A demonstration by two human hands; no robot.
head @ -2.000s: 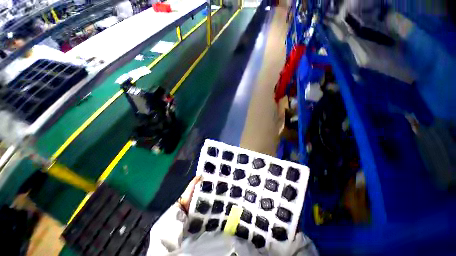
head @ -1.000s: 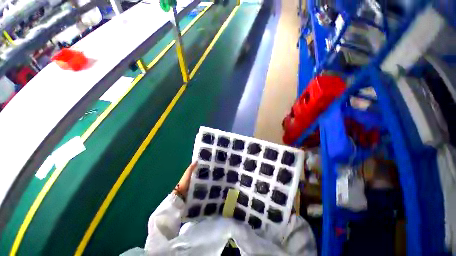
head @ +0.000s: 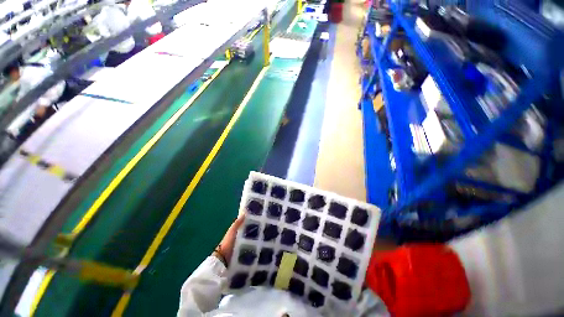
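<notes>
A white foam tray [head: 303, 198] with rows of dark pockets is held in front of my body at the bottom middle, its far edge tilted up. A short yellow tape strip [head: 285, 270] lies on its near part. My left hand [head: 230, 240] grips the tray's left edge; the fingers are partly hidden by the tray. My right hand is not visible; only the white sleeve shows at the tray's lower right corner.
A long green bench [head: 210, 133] with yellow lines runs along the left, with a white conveyor surface [head: 117, 93] beyond it. A blue rack [head: 396, 124] with boxes stands right. A red bin [head: 427, 278] is close at lower right. A beige aisle floor [head: 340, 142] runs ahead. People in white sit far left.
The view has moved forward along the aisle. The red bin has come from ahead to the lower right. The tray stays in my hold, slightly lower than one second ago.
</notes>
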